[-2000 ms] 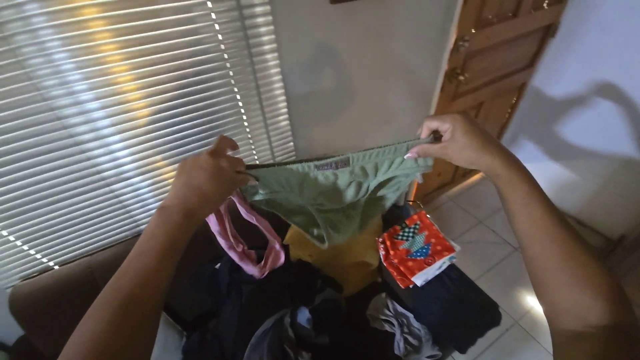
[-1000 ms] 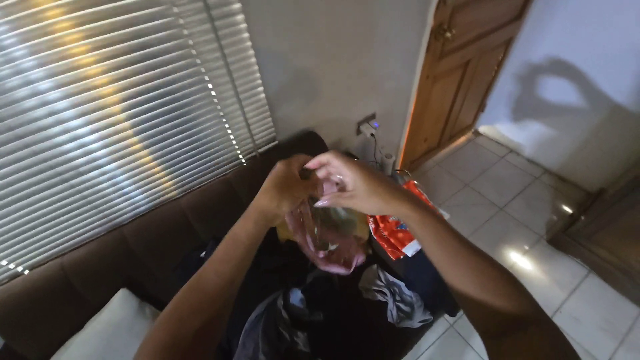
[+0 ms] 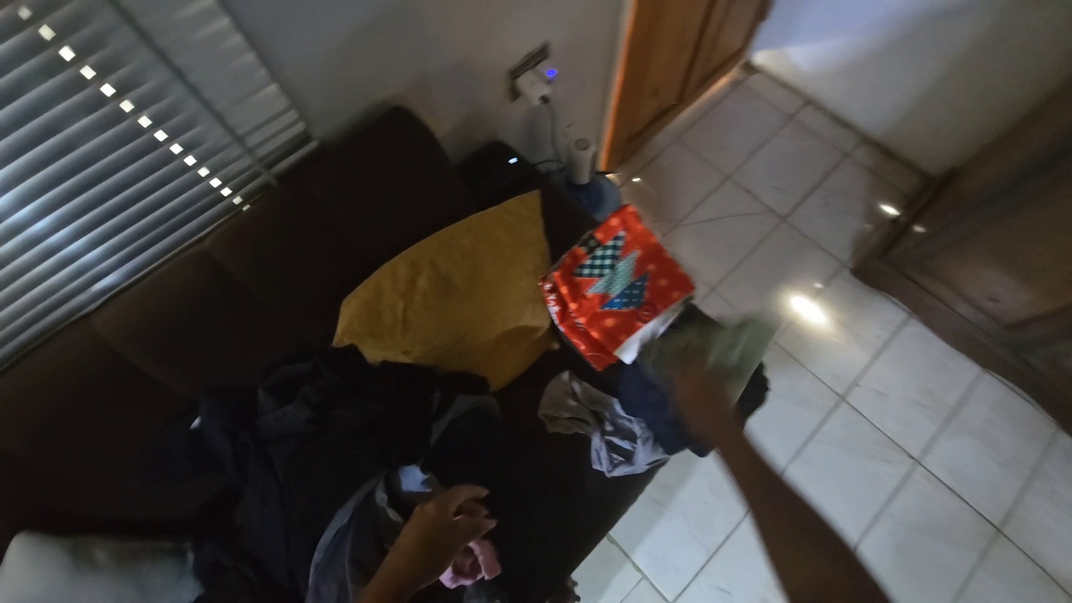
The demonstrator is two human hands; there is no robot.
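My right hand (image 3: 703, 398), blurred, is at the sofa's right end with the green underwear (image 3: 737, 347) at its fingers, over a dark folded garment (image 3: 649, 406). Whether the fingers still grip it cannot be told. My left hand (image 3: 448, 519) is low in the view with fingers curled, beside a pink cloth item (image 3: 471, 563) just below it; its grip is unclear. Dark clothes (image 3: 327, 427) lie heaped to its upper left, and a grey garment (image 3: 347, 532) is partly behind the hand. A crumpled grey garment (image 3: 599, 423) lies between the hands.
On the brown sofa (image 3: 276, 243) are a mustard cushion (image 3: 456, 293), a red patterned packet (image 3: 624, 285) and a pale cushion (image 3: 96, 569). A plugged-in charger (image 3: 533, 86) and a white bottle-like object (image 3: 580, 159) are near the wall. A wooden cabinet (image 3: 988, 243) stands on the tiled floor (image 3: 837, 402) at right.
The green underwear, earlier stretched between both hands and then bunched, is now at the right. My hands have moved apart, the left one down toward the near clothes. The view has tilted downward.
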